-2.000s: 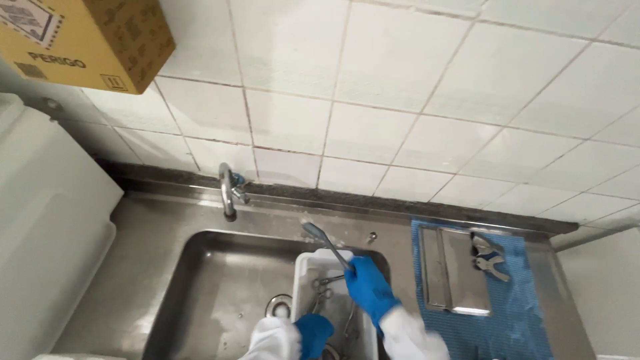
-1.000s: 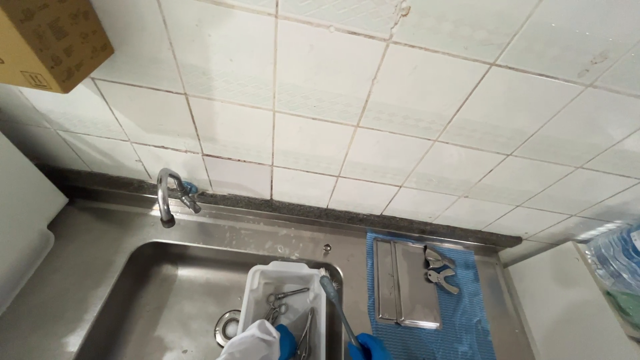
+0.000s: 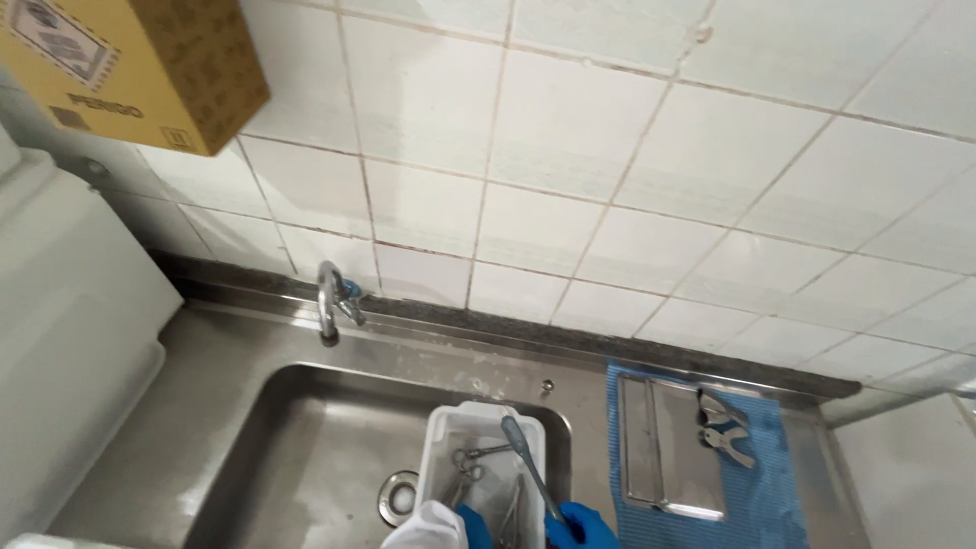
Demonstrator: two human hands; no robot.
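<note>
A white plastic tub point(image 3: 438, 446) stands in the right part of the steel sink, with several metal instruments with finger rings point(image 3: 467, 467) inside. My right hand point(image 3: 581, 526), in a blue glove, holds a long grey-handled brush point(image 3: 530, 461) over the tub's right side; its upper end lies near the far rim. My left hand point(image 3: 474, 528), also blue-gloved and partly covered by the white sleeve, is down in the tub beside the instruments. Its fingers are mostly hidden, so whether it grips anything cannot be told.
A steel sink point(image 3: 305, 450) with a drain, and a chrome faucet point(image 3: 328, 301) behind it. At right, a blue cloth point(image 3: 762, 496) bears metal trays point(image 3: 686, 450) and metal clamp-like tools point(image 3: 728, 442). A yellow cardboard box point(image 3: 152, 76) hangs at upper left.
The long tool in my right hand was above the tub's far rim two seconds ago and now lies lower, along the tub's right side. The view has shifted between frames.
</note>
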